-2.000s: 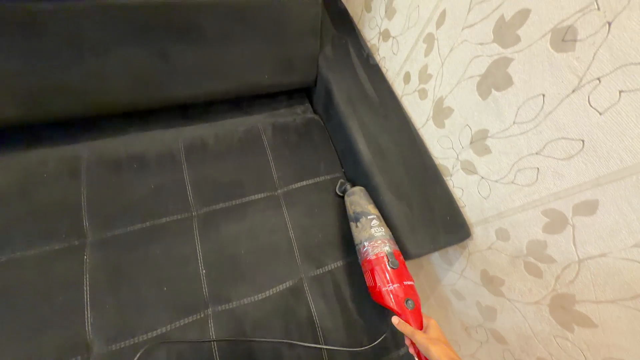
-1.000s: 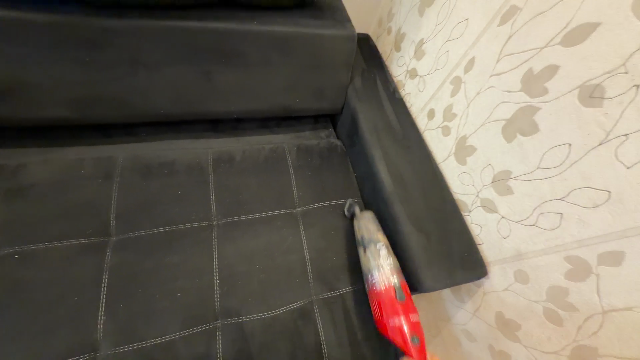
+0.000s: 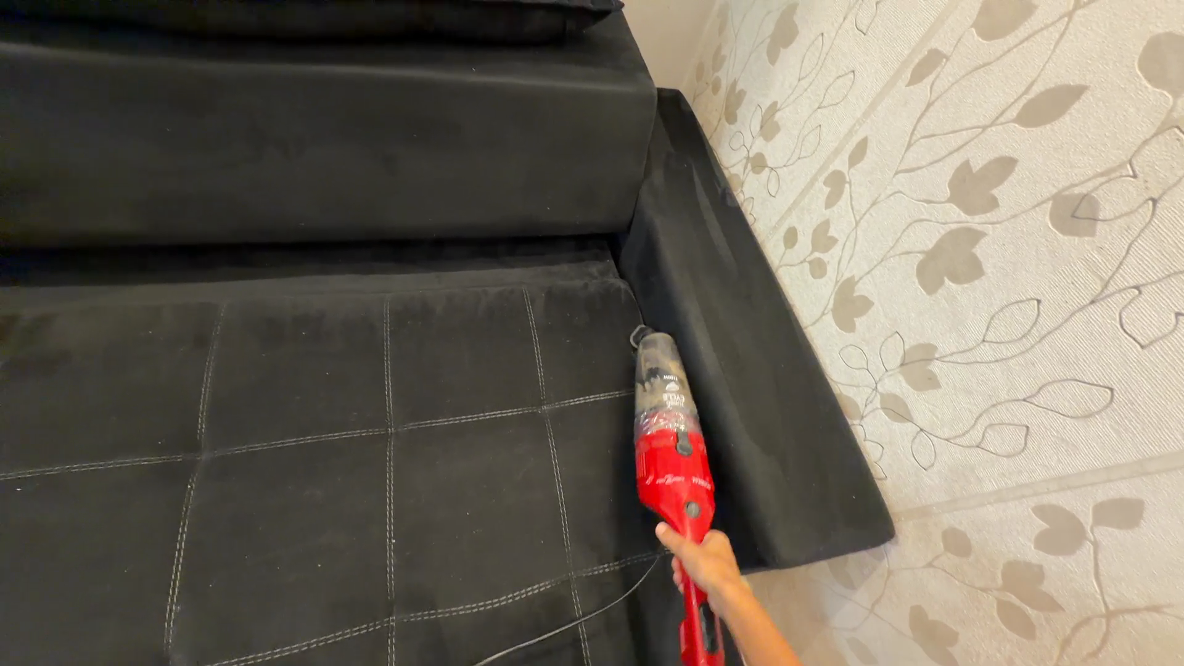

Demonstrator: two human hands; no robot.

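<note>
My right hand (image 3: 705,561) is closed around the handle of a red handheld vacuum cleaner (image 3: 673,462) at the lower right of centre. Its clear dust container (image 3: 662,375) holds greyish dirt. The dark nozzle at its far end lies at the seam where the black sofa seat (image 3: 462,490) meets the armrest (image 3: 740,351). White double stitching divides the seat into squares. A thin cord (image 3: 592,612) runs over the seat's front part, left of the vacuum. My left hand is out of view.
Behind the seat rises the black backrest (image 3: 324,148), with a dark cushion (image 3: 296,20) on top. A deep gap runs between seat and backrest. Wallpaper with beige leaves and vines (image 3: 980,259) covers the wall on the right, close beside the armrest.
The view has shifted, showing more of the backrest and the cushion on it. Compared with one second ago, the nozzle sits nearer the seam's back end, above the cross stitching. My right hand still holds the vacuum.
</note>
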